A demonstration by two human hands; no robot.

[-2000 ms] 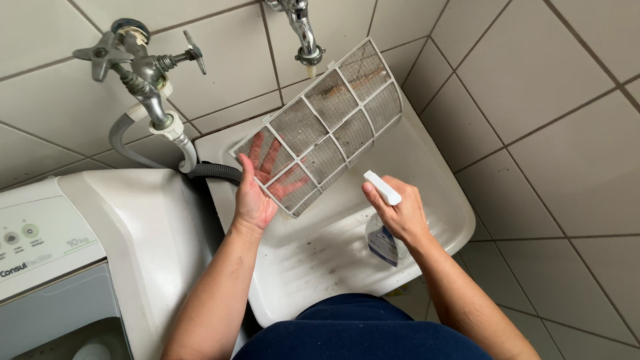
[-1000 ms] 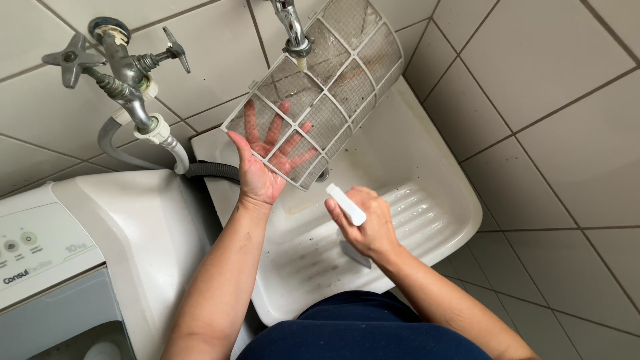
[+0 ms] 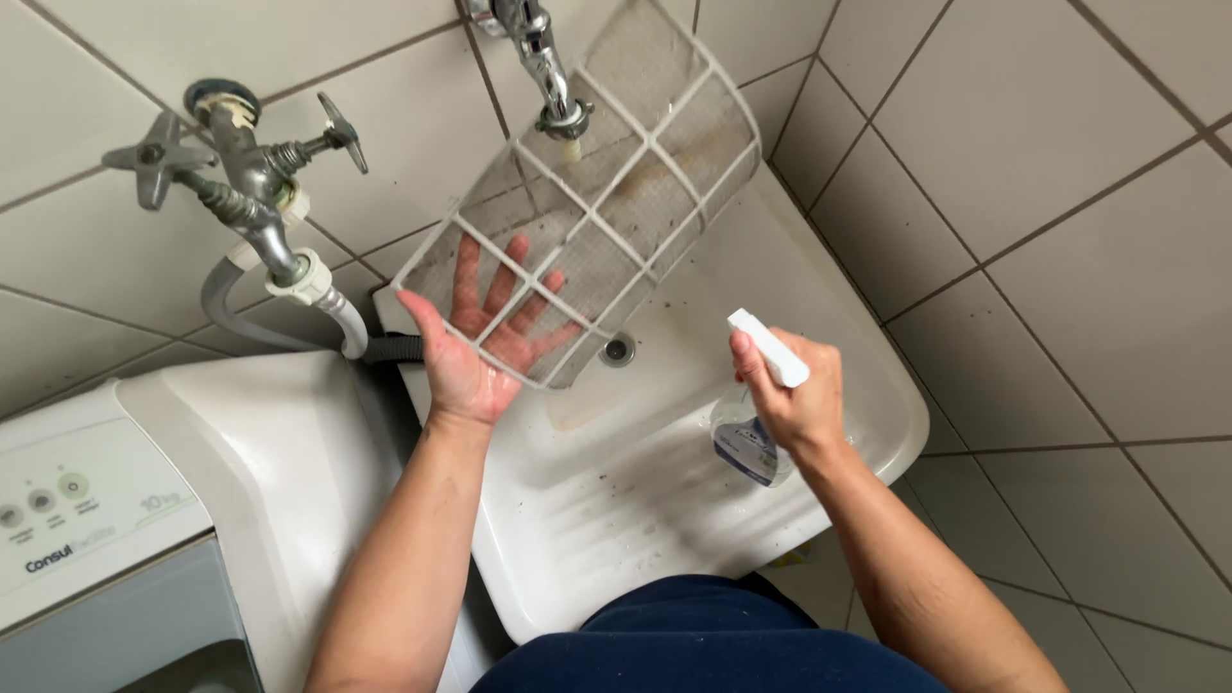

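A curved mesh filter panel (image 3: 616, 192) with a white plastic grid frame slants over the back of the sink, bearing brownish dirt in its upper part. My left hand (image 3: 486, 342) holds its lower-left end, thumb at the edge and fingers spread behind the mesh. My right hand (image 3: 794, 385) grips a spray bottle (image 3: 746, 448) by its neck, with the white trigger head (image 3: 768, 348) pointing up and left toward the panel. The bottle is clear, bears a label, and is partly hidden by the hand. A chrome faucet (image 3: 547, 72) comes down close to the panel's upper-left side.
The white laundry sink (image 3: 900, 385) has a drain (image 3: 617, 349), a ribbed slope and dark specks. At left stand a Consul washing machine (image 3: 250, 433) and a metal valve (image 3: 245, 173) with a grey hose (image 3: 226, 303). Tiled walls (image 3: 1039, 221) border the sink behind and at right.
The right hand with the spray bottle moved left over the sink, then back to the right, away from the panel. My left hand keeps its hold on the panel, whose tilt has changed.
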